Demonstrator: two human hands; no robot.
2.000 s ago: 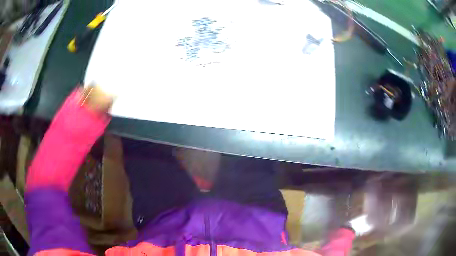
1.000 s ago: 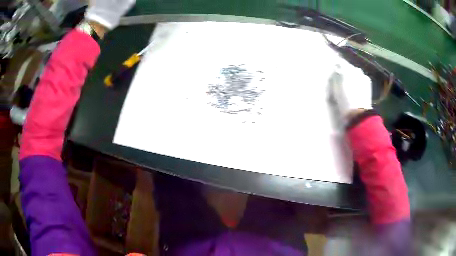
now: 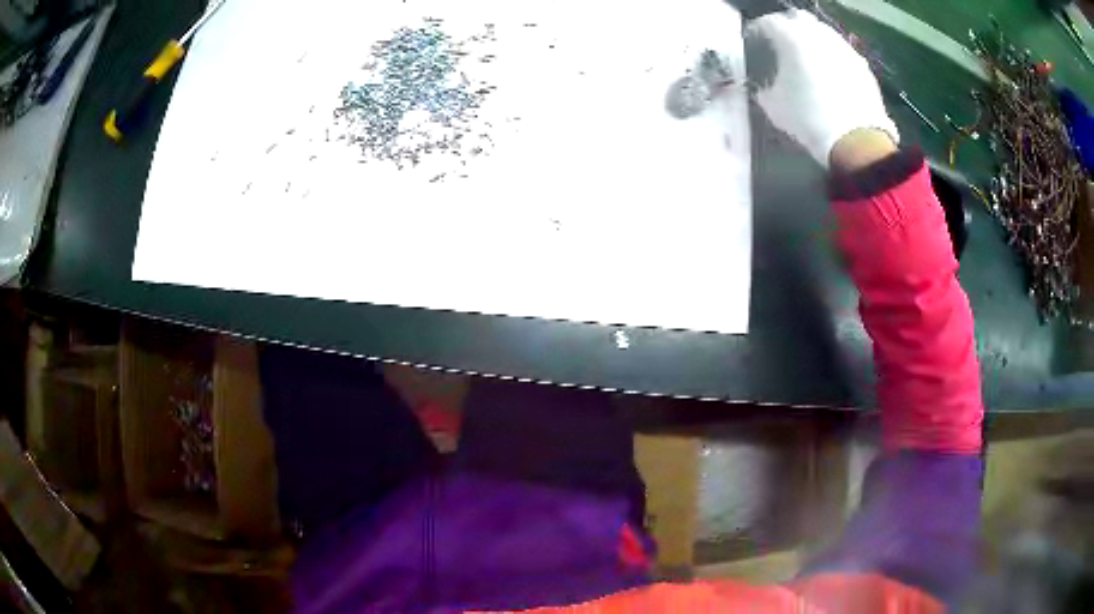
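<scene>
My right hand, in a white glove, is at the upper right, over the right edge of the white sheet. Its fingers are beside a small greyish clear item on the sheet; whether they touch or hold it cannot be told. A heap of small dark screws lies spread on the upper left of the sheet. A yellow-and-black hand screwdriver lies on the dark green mat left of the sheet. My left hand is out of the picture.
A tangled heap of wire harnesses is at the right. A black round part shows partly behind my right sleeve. Cardboard boxes stand below the bench edge. A white tray-like surface is at the far left.
My left hand, at the upper left one second ago, has left the picture. My right hand stays at the sheet's right side, now nearer its upper edge. The camera view has shifted.
</scene>
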